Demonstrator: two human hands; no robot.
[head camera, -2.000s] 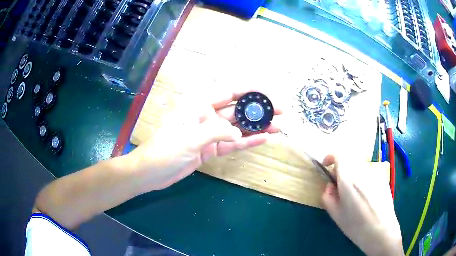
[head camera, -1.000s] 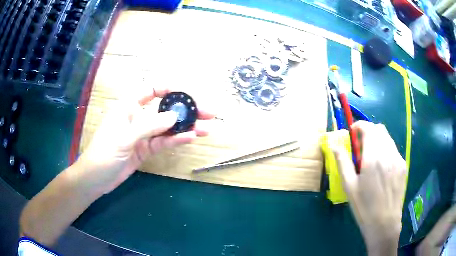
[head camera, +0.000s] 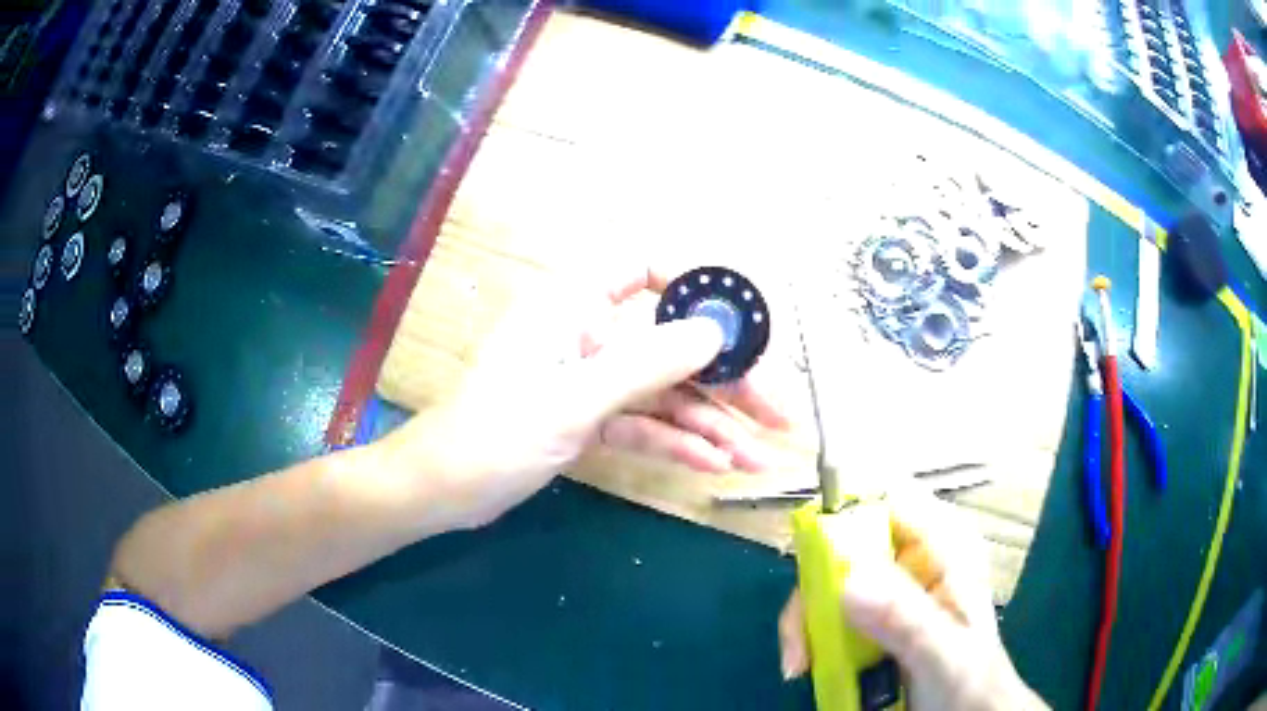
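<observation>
A black round part (head camera: 748, 308) with a ring of small pale dots and a silver centre is held in my left hand (head camera: 611, 375), my thumb lying over its centre. My right hand (head camera: 903, 611) is closed around a yellow-handled tool (head camera: 827, 597). The tool's long thin metal shank points up and stands just right of the black part, apart from it. Silver tweezers (head camera: 764, 499) lie on the cardboard sheet (head camera: 556, 181), partly hidden behind the yellow tool.
Silvery metal rings (head camera: 934, 328) lie piled on the cardboard. Blue-handled pliers (head camera: 1095, 458) and a red-handled brush (head camera: 1113, 514) lie right of it. A black pad (head camera: 1194, 258) is upper right. Smaller black parts (head camera: 168, 397), pale rings (head camera: 72, 254) and a clear parts tray (head camera: 375, 153) are left.
The tweezers, earlier in my right hand, were let go onto the cardboard. My right hand has taken the yellow tool and brought it left beside the black part. The view has also shifted.
</observation>
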